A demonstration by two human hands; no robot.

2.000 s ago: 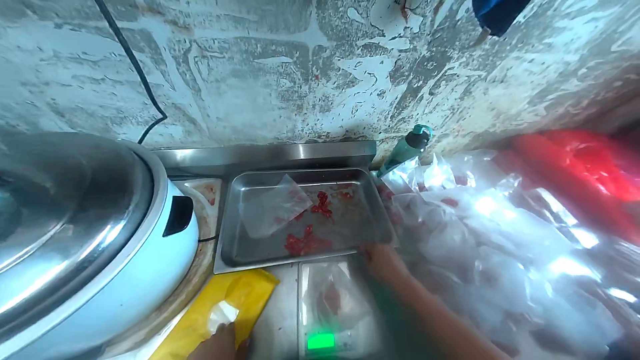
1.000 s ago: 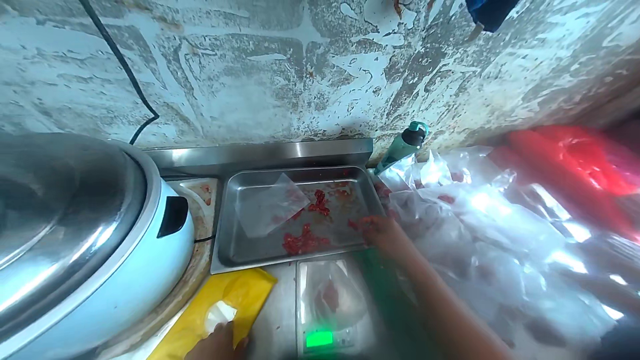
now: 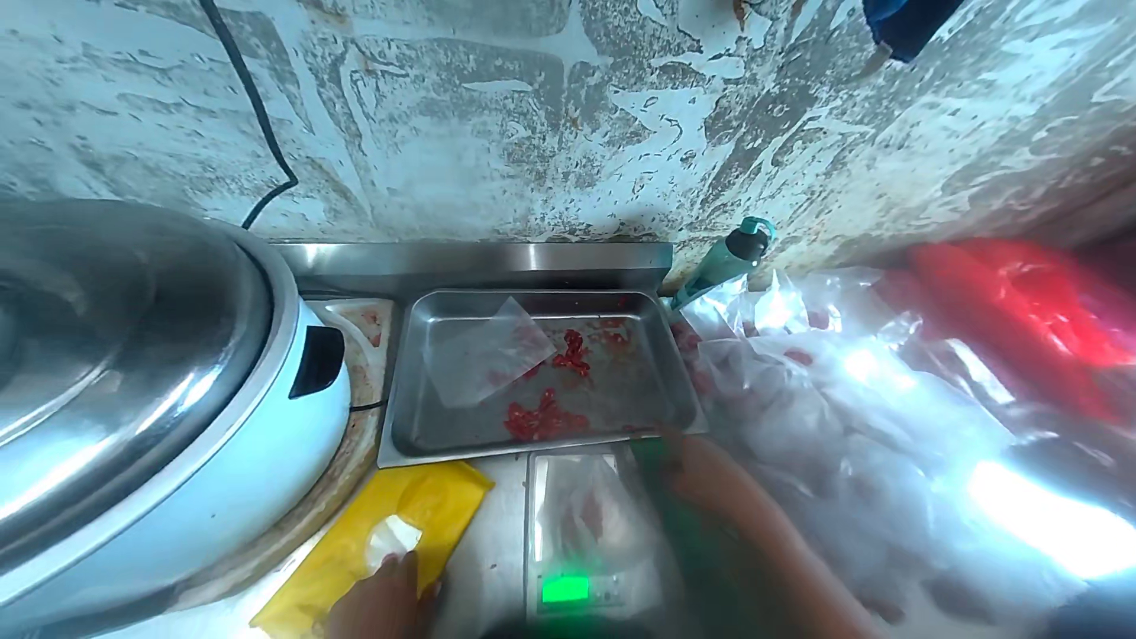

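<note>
My left hand (image 3: 382, 596) is at the bottom, its fingertips on the white tissue (image 3: 392, 540) at the opening of a yellow packet (image 3: 444, 506). My right hand (image 3: 692, 466), blurred, is at the near right corner of a steel tray (image 3: 396, 417); what its fingers do is hidden. Red meat scraps (image 3: 543, 417) and a clear plastic sheet or bag (image 3: 479, 359) lie in the tray. Between my hands a digital scale (image 3: 534, 568) with a lit green display carries a clear bag with something reddish inside (image 3: 590, 510).
A large white cooker (image 3: 222, 479) with a domed metal lid stands left. Filled clear plastic bags (image 3: 825, 444) are heaped right, with red plastic bags (image 3: 1021, 293) behind. A green bottle (image 3: 732, 253) leans by the peeling wall. Something green (image 3: 701, 541) lies beside the scale.
My right hand has moved toward me from over the tray's right side to its near right corner. My left hand stays at the yellow packet.
</note>
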